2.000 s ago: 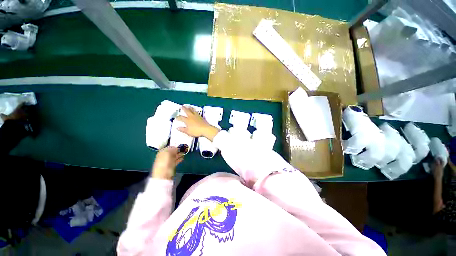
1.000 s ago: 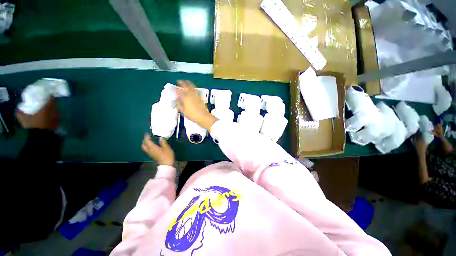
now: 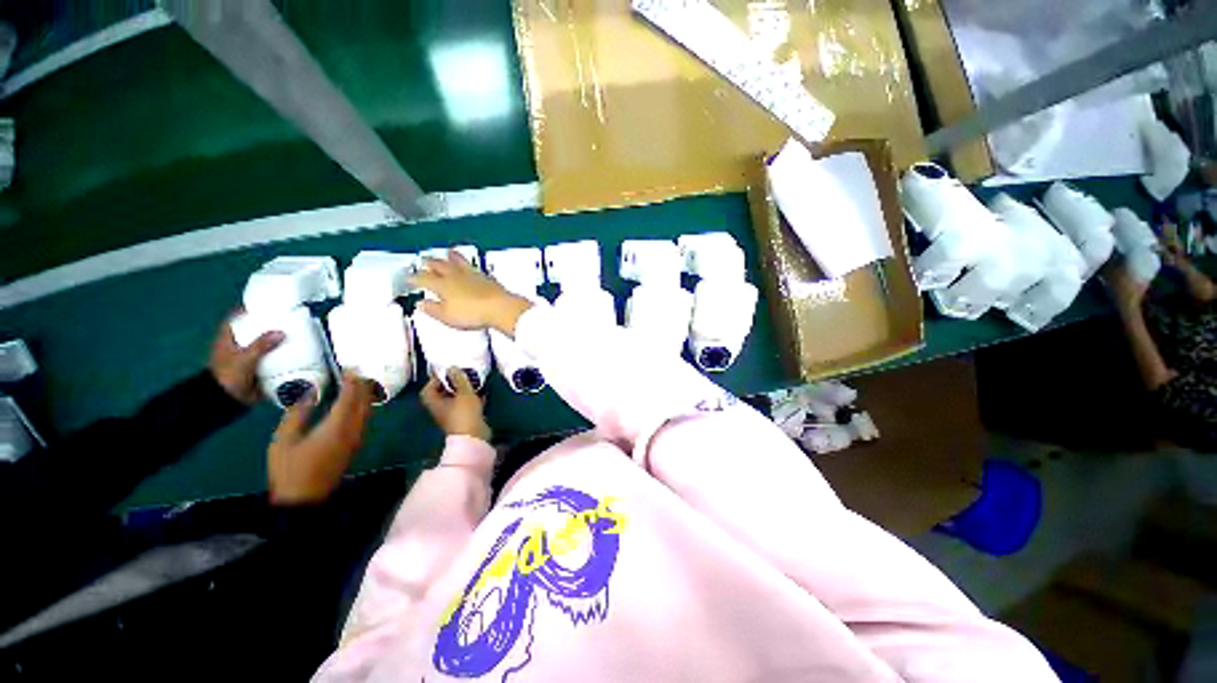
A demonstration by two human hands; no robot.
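Several white security cameras stand in a row on the green bench, round lens ends towards me. My left hand is at the lens end of one security camera, fingertips against its lower edge. My right hand lies over the bracket end of the same camera and hides part of it. Another camera at the right end of the row shows its black lens face. My right sleeve hides parts of the cameras in between.
Another person's hands hold cameras at the row's left end. A cardboard tray with white paper is right of the row, before a cardboard sheet. More cameras lie beyond it. A metal post slants above.
My left hand has moved up to a camera's lens end, and my right hand still rests at the bracket end. The neighbour's hands have come in from the left, with another camera now in the row.
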